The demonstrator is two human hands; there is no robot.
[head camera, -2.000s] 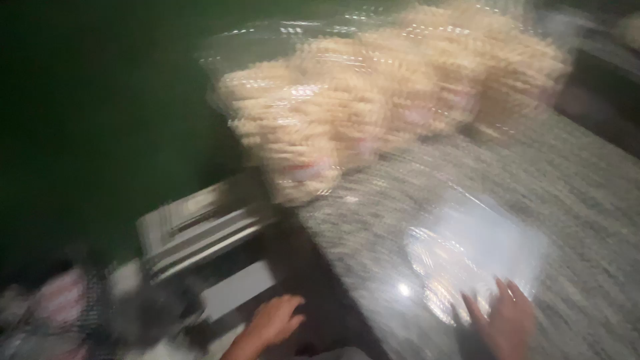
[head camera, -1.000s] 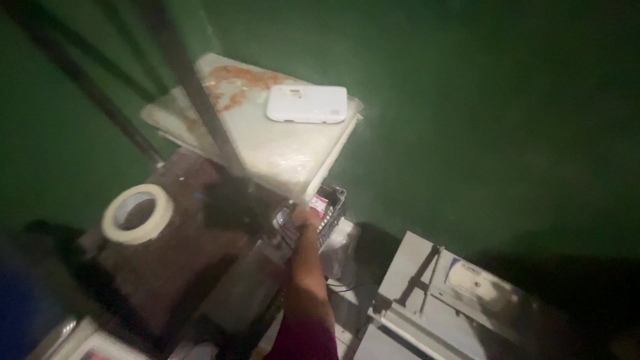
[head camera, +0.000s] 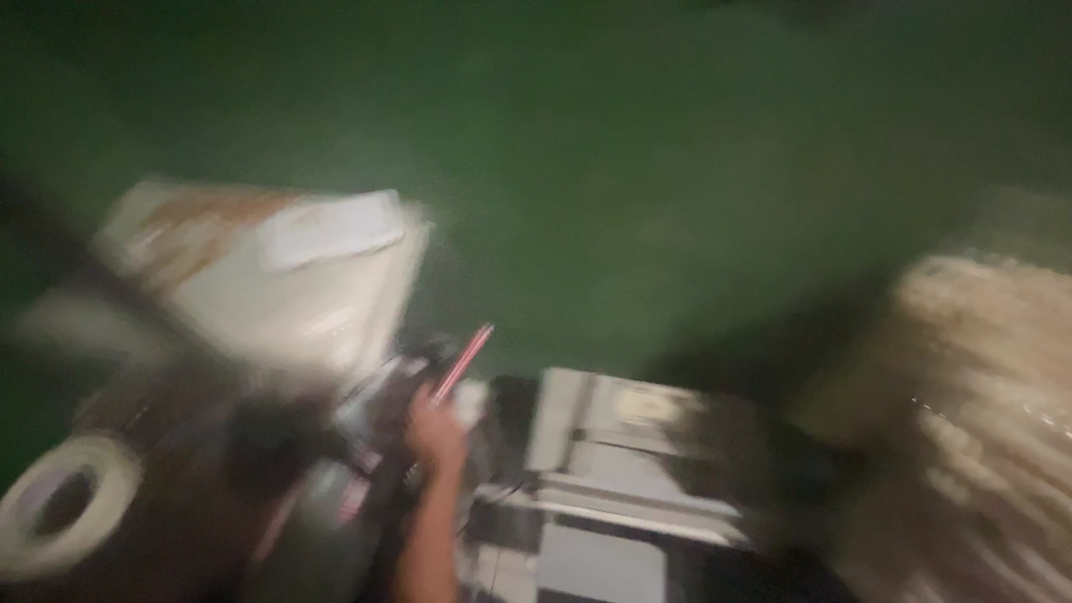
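My left hand (head camera: pixel 435 431) reaches up from the lower edge, its fingers closed on a thin red-and-white item (head camera: pixel 465 362) that tilts up to the right. Blur hides what exactly the item is. Just left of the hand is a dark container (head camera: pixel 394 398), poorly seen. My right hand is out of view. At the right edge lies a bulk of pale tan pieces (head camera: pixel 997 360) in clear plastic, strongly blurred.
A pale, brown-stained slab or stack (head camera: pixel 268 310) bears a white flat object (head camera: pixel 335 228). A roll of tape (head camera: pixel 109 502) lies at lower left. A light-coloured machine (head camera: pixel 620 465) stands right of my hand. A dark bar crosses at left.
My left hand, at the dark container a second ago, is now raised a little from it with the red-and-white item. The view has swung right since then.
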